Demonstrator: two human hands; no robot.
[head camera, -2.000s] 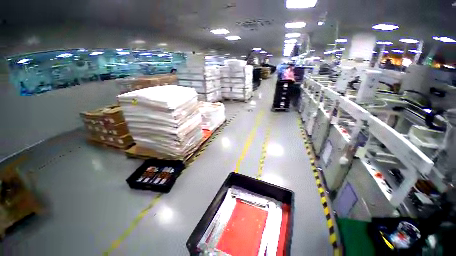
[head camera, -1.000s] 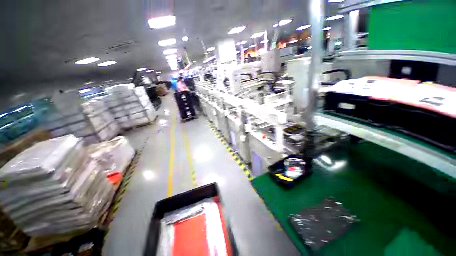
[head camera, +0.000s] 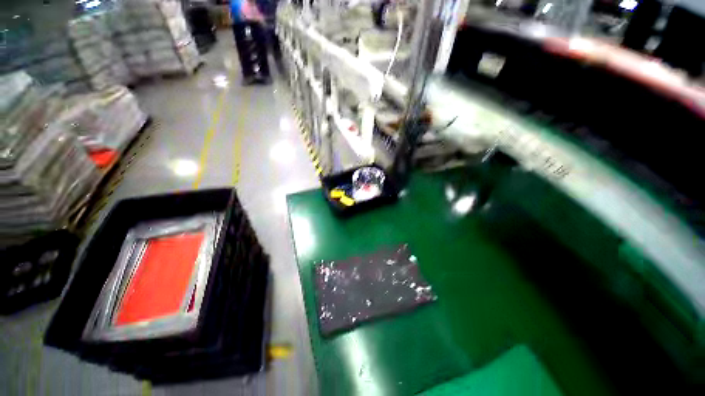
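Neither of my hands is in the picture. A flat dark foam block with white specks (head camera: 372, 288) lies on the glossy dark-green bench (head camera: 479, 286). A corner of a brighter green mat (head camera: 502, 379) shows at the bottom edge. At the far left bench corner stands a small black open box (head camera: 360, 190) with yellow and clear items inside. Left of the bench is a stack of large black totes (head camera: 246, 298). The top tote holds silver frames (head camera: 202, 267) around a red-orange sheet (head camera: 160, 277).
A white-edged shelf (head camera: 572, 178) with black trays runs above the bench at the right. Another black tray (head camera: 35, 271) and wrapped white stacks (head camera: 39, 166) stand at the left. A person (head camera: 251, 35) is far down the aisle by the conveyor line.
The view has turned right and down toward the bench. The foam block, small box and tote stack now show closer and more fully. No hand has come into view.
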